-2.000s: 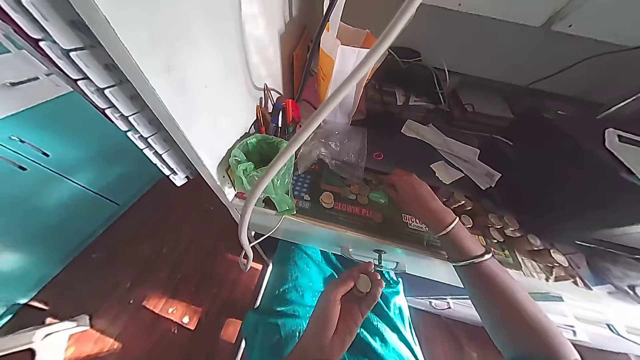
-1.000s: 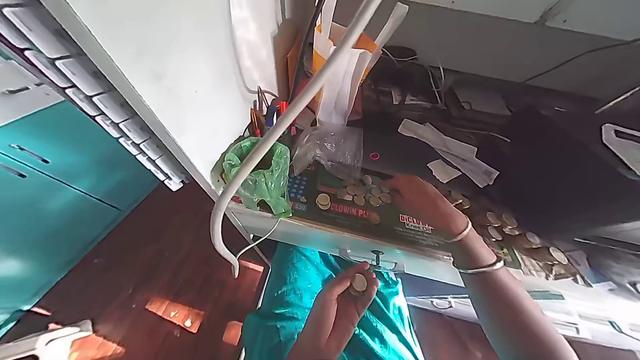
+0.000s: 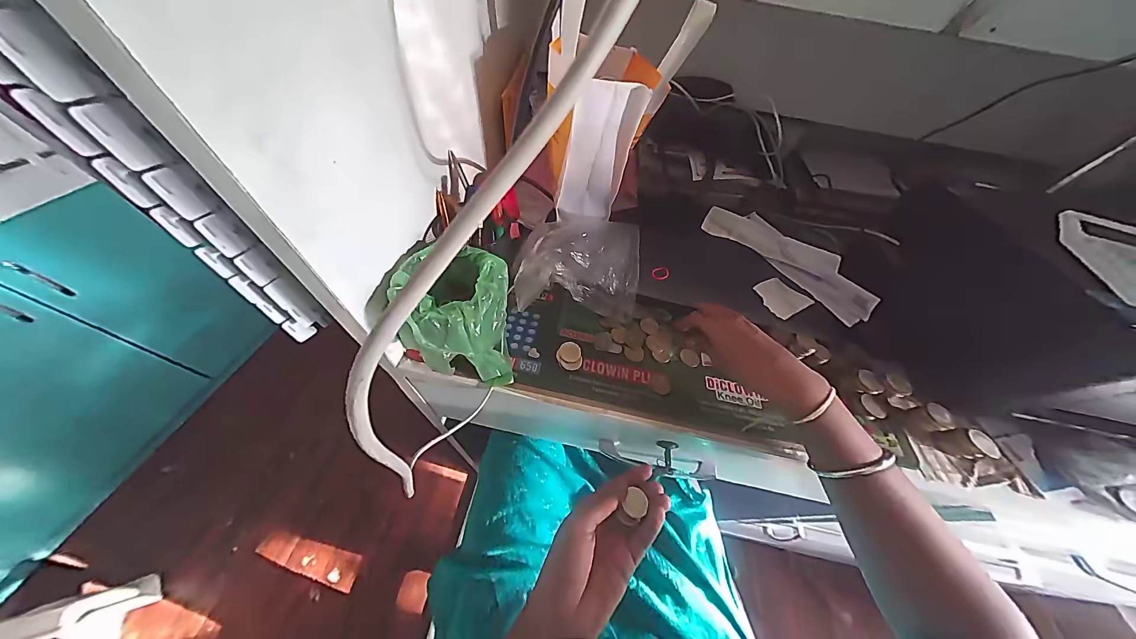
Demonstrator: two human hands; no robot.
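My left hand, palm up above my lap, holds a coin in its fingers; whether more lie under it cannot be told. My right hand, with bangles at the wrist, reaches over the desk, its fingertips at the right edge of a loose group of coins on a dark printed mat. What those fingertips touch is hidden. A small stack of coins stands left of the group. More coins lie to the right, beyond my wrist.
A green plastic bag lines a container at the desk's left corner. Behind are a clear plastic bag, pens and a paper bag. Paper strips lie farther back. A pale cable hangs across the view. A drawer handle is at the desk front.
More coins show in the group on the mat than two seconds ago. The clear plastic bag looks shifted off them. My left hand stays low with its coin.
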